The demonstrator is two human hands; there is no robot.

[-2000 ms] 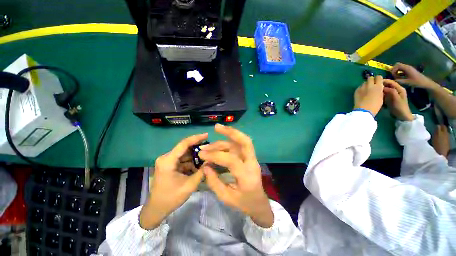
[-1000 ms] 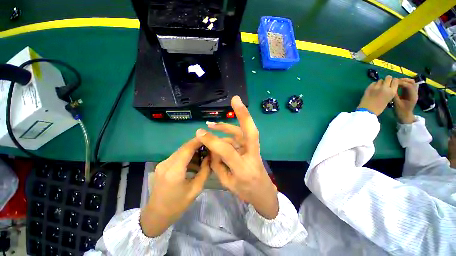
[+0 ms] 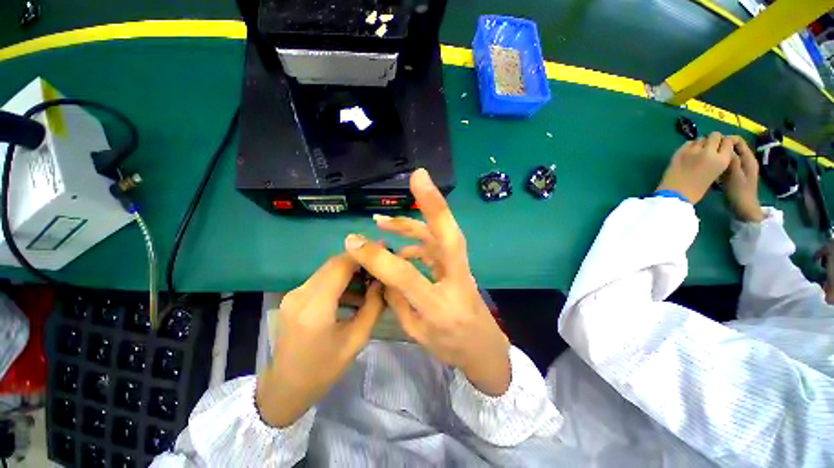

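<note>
A small dark device housing [image 3: 364, 278] shows between my fingertips in front of the press, mostly hidden by my fingers. My left hand [image 3: 320, 320] is closed on it from the left side. My right hand [image 3: 439, 292] reaches over it from the right, with thumb and index finger at the housing and the other fingers spread upward. Whether the right fingertips hold a tiny part cannot be seen. The black press [image 3: 265, 146] stands behind my hands, with a white scrap [image 3: 355, 117] on its black plate and its silver-edged head above.
Two dark units [image 3: 495, 186] lie right of the press. Behind them is a blue bin [image 3: 531, 102] of tiny tan pieces. A white box [image 3: 78, 196] with cable and tube stands left. A black blister tray [image 3: 119, 375] is lower left. Another person's hands [image 3: 700, 169] work at right.
Compared with two seconds ago, my right hand's fingers have closed in over the housing, which is now more hidden. The bench view has shifted slightly upward. The neighbour's hands have moved a little.
</note>
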